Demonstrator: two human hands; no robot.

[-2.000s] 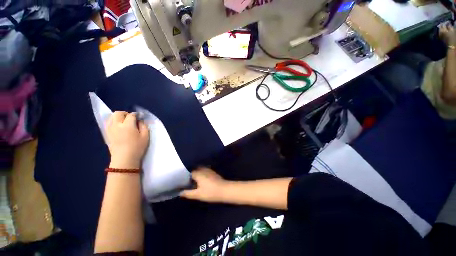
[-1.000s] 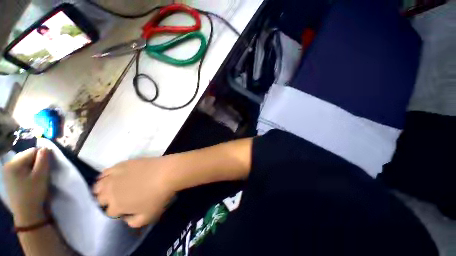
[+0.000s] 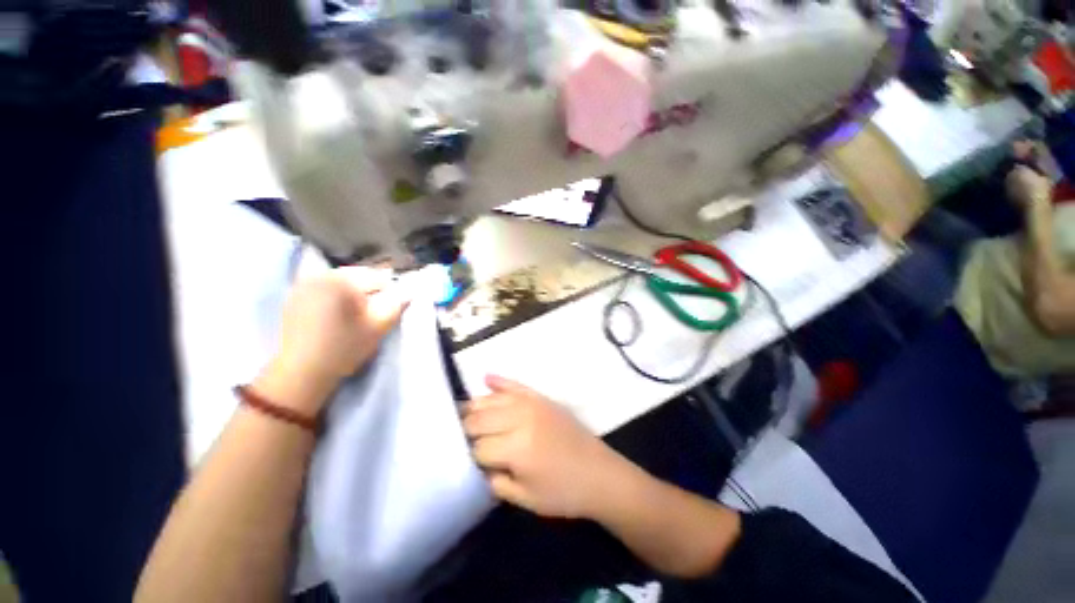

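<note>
A pale grey-white panel (image 3: 395,471) hangs from the needle area over the table's front edge, with a thin dark navy edge along its right side. My left hand (image 3: 336,318) holds its upper part close beside the presser foot. My right hand (image 3: 536,454) grips its right edge nearer to me, at the table edge. The sewing machine head (image 3: 472,106) stands over the work, blurred. A bright blue piece (image 3: 454,283) is beside the needle. The fingertips of both hands are partly hidden by cloth or blur.
Scissors (image 3: 696,283) with a black cord (image 3: 625,342) lie right of the needle. A phone (image 3: 560,203) is behind it. Navy cloth (image 3: 77,330) hangs at left. Stacked navy and white pieces (image 3: 931,436) are at my right. Another person's arm (image 3: 1037,247) shows at far right.
The navy cloth and panel lay left of the needle; the panel is now at the needle. My left hand has moved up to the foot. The view has swung to the machine and back.
</note>
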